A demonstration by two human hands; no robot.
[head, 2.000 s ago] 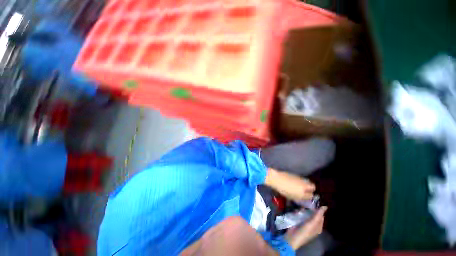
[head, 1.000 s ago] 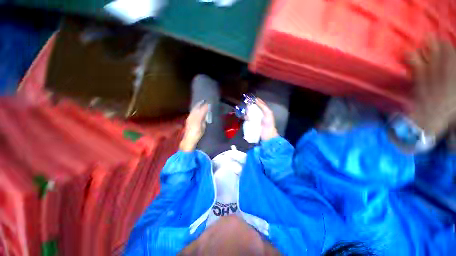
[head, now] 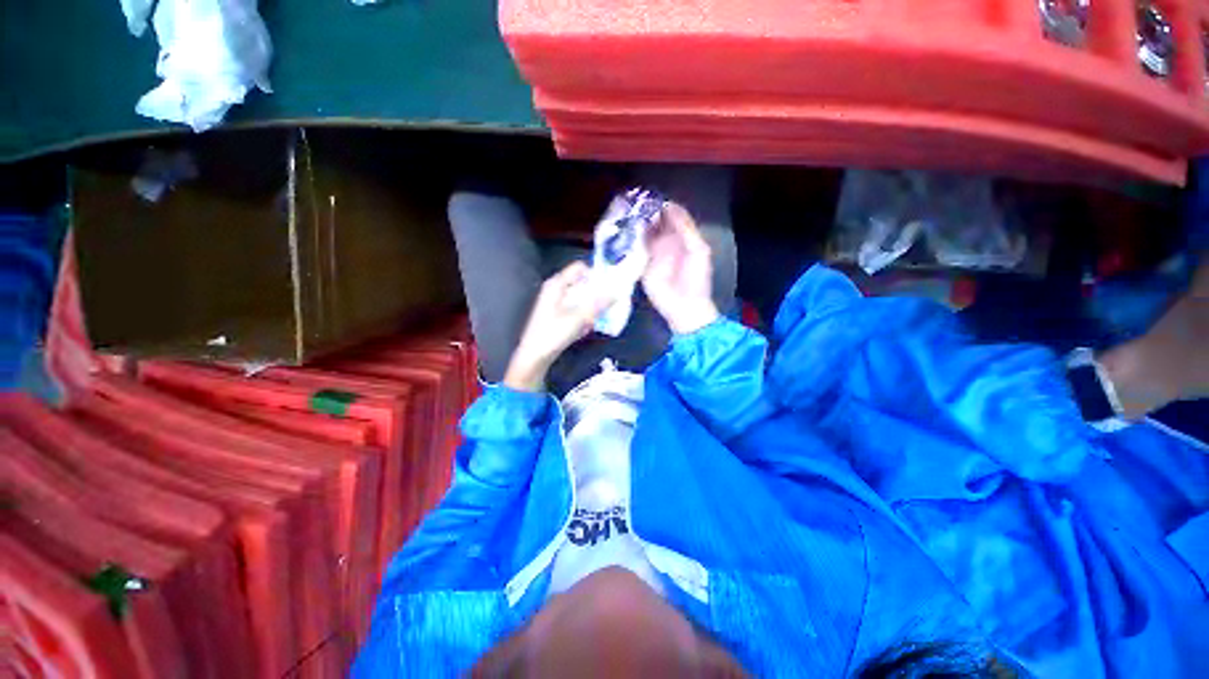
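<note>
A small shiny silver-and-dark part is held above my lap, with a white wipe below and against it. My left hand pinches the wipe from the left. My right hand is curled around the right side of the part and wipe. The two hands are close together; the fingers hide some of the part, and fine detail is blurred.
Stacked orange-red trays overhang the front bench edge, with shiny parts in pockets. White wipes lie on the green bench. A brown box and upright trays stand left. A neighbour's arm is at right.
My left hand has moved right and up to meet the wipe and part. My right hand has moved slightly left and up. The neighbour's hand has left the tray stack.
</note>
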